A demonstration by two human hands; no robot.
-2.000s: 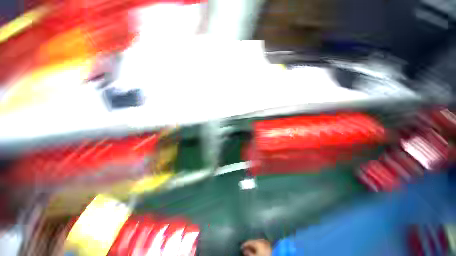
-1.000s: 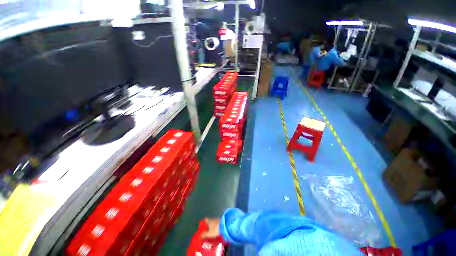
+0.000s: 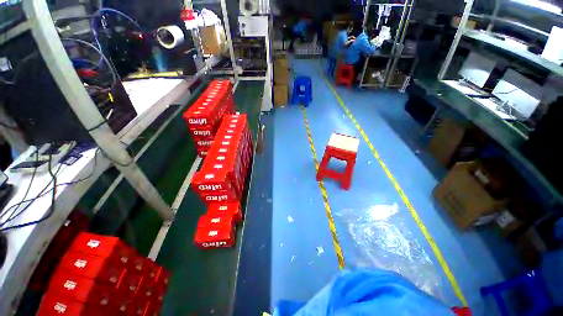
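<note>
Red retail boxes (image 3: 92, 278) stand in a tight block at the lower left on the dark green belt (image 3: 191, 278). Farther along the belt, more red boxes (image 3: 225, 160) stand in a long stacked row, with a lower, shorter stack (image 3: 215, 230) at its near end. Another red row (image 3: 210, 108) stands behind it to the left. A blue sleeve crosses the bottom edge of the picture. Neither my left hand nor my right hand shows.
A white metal post (image 3: 92, 117) leans beside the belt. On the blue floor are a red stool (image 3: 338, 159), a blue stool (image 3: 302, 91) and clear plastic film (image 3: 389, 237). Cartons (image 3: 472, 194) lie at right. Two people in blue sit at the back.
The view has moved forward along the belt. The hand that was on a red box at the bottom has left the picture, and the yellow sheet at the left is out of view.
</note>
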